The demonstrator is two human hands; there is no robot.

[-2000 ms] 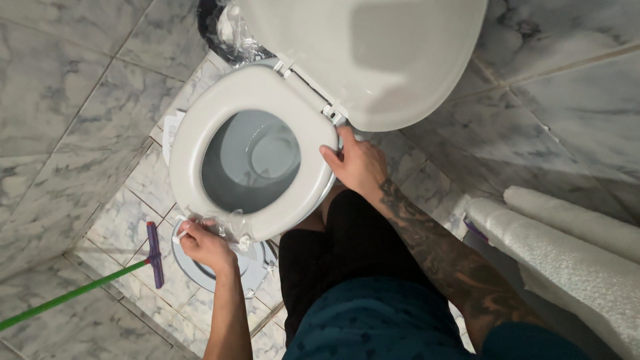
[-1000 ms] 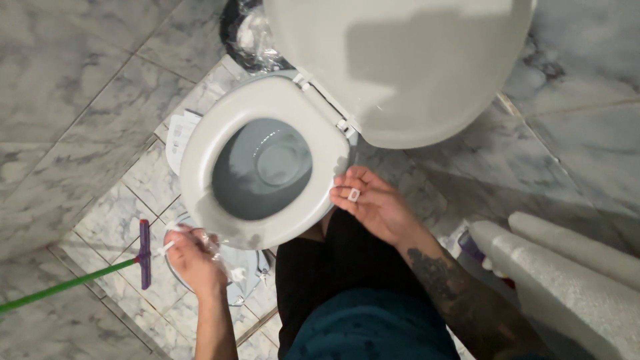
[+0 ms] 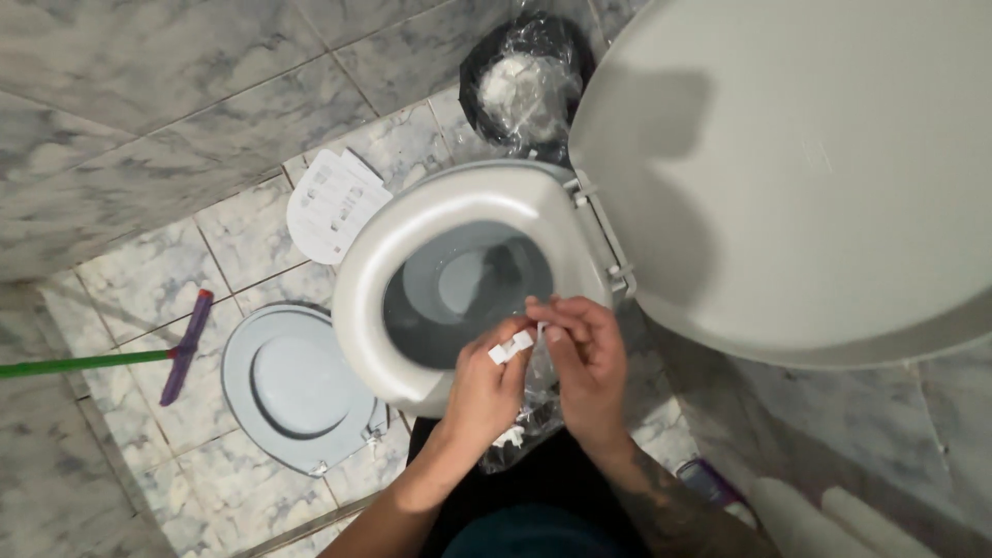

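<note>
A white toilet seat (image 3: 364, 287) lies on the toilet bowl, its large lid (image 3: 814, 178) raised to the right on white hinges (image 3: 601, 232). Over the seat's near right edge my two hands meet. My left hand (image 3: 488, 387) is closed around a crumpled clear plastic bag (image 3: 542, 387), with a small white plastic part (image 3: 511, 348) sticking out at its fingers. More white pieces (image 3: 511, 436) show in the bag below. My right hand (image 3: 585, 356) pinches a small white piece beside the left fingertips; its exact shape is partly hidden.
A grey-blue toilet seat with lid (image 3: 302, 380) lies on the tiled floor at left, near a squeegee with a purple head (image 3: 186, 349) and green handle. A printed white sheet (image 3: 333, 205) lies behind it. A black-lined bin (image 3: 527, 85) stands at the back wall; a purple container (image 3: 709, 480) is lower right.
My right hand has left the seat's hinge side and come together with my left. The left hand, with the plastic bag, has moved right from beside the seat's front. The view has shifted.
</note>
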